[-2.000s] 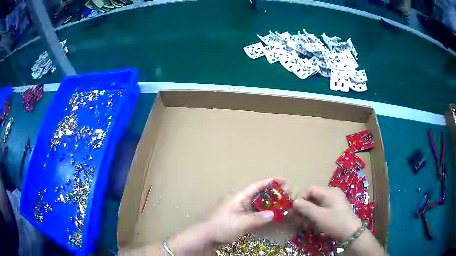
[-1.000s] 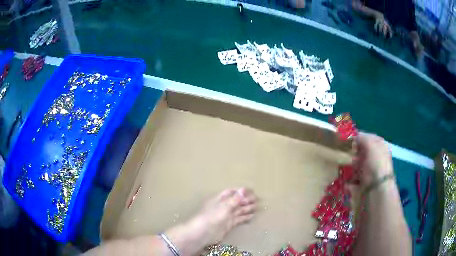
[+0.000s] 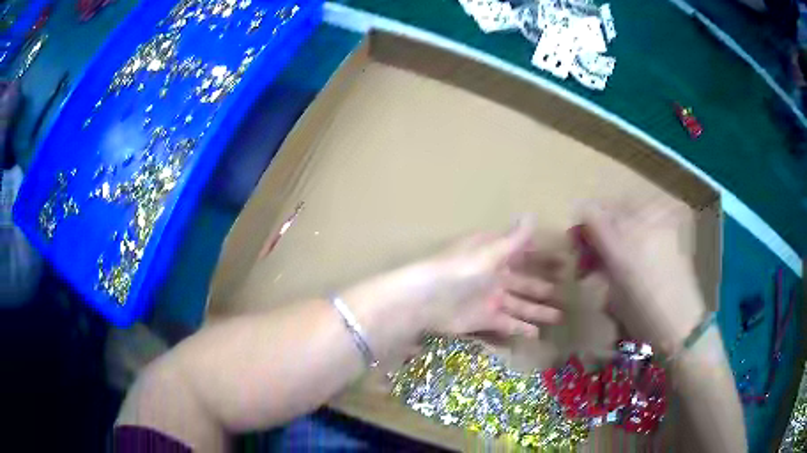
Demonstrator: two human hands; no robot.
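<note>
My left hand (image 3: 487,287) is over the middle of the cardboard tray (image 3: 478,133), fingers apart, with nothing seen in it. My right hand (image 3: 633,252) is to its right, blurred, holding a red circuit board (image 3: 584,248) at its fingertips. The board is partly hidden by the fingers. Below the hands, a heap of gold and silver metal contact pieces (image 3: 478,394) lies at the tray's near edge. Red boards (image 3: 611,389) are piled to the right of that heap, some with pale parts.
A blue parts bin (image 3: 190,168) with scattered metal pieces is at left. On the green conveyor belt (image 3: 637,80) are white boards (image 3: 571,40) and a single red board (image 3: 690,121). Red-handled pliers (image 3: 779,318) and a dark block (image 3: 752,311) lie at right. A thin red stick (image 3: 283,228) lies in the tray.
The red board my right hand held over the tray's far edge is now on the belt. My right hand has come back over the tray with a board. The view has shifted.
</note>
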